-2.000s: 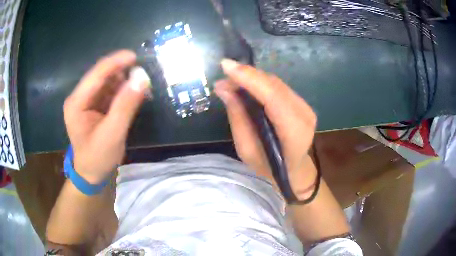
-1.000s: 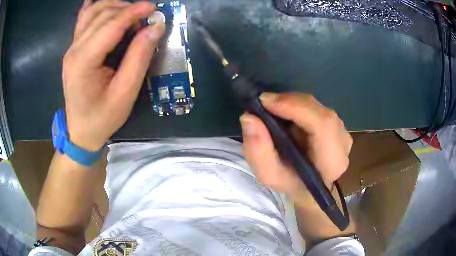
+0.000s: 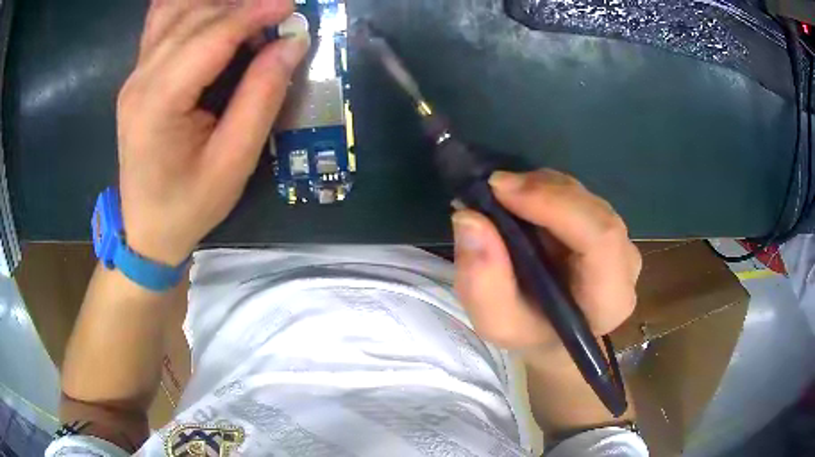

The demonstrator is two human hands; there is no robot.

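Observation:
A blue phone circuit board (image 3: 315, 112) with a large silver area lies on the dark green bench, its top end at the frame's upper edge. My left hand (image 3: 201, 112) overlaps its upper left side and pinches a small round pale-centred disc (image 3: 293, 27) between thumb and forefinger over the board. My right hand (image 3: 554, 254) holds a black soldering iron (image 3: 527, 263) like a pen. Its brass collar and thin metal tip point up and left, beside the board's right edge. The tip's end is blurred. A blue band is on my left wrist.
A dark mat (image 3: 652, 40) with silver specks lies at the upper right. Black cables (image 3: 795, 134) hang at the far right, near a small red light. A cardboard box (image 3: 684, 321) is below the bench edge. A white sheet edge shows at far left.
Since two seconds ago, my left hand has come over the board with the disc, and the iron has moved down and right. In the last second, both hands shifted slightly right in view.

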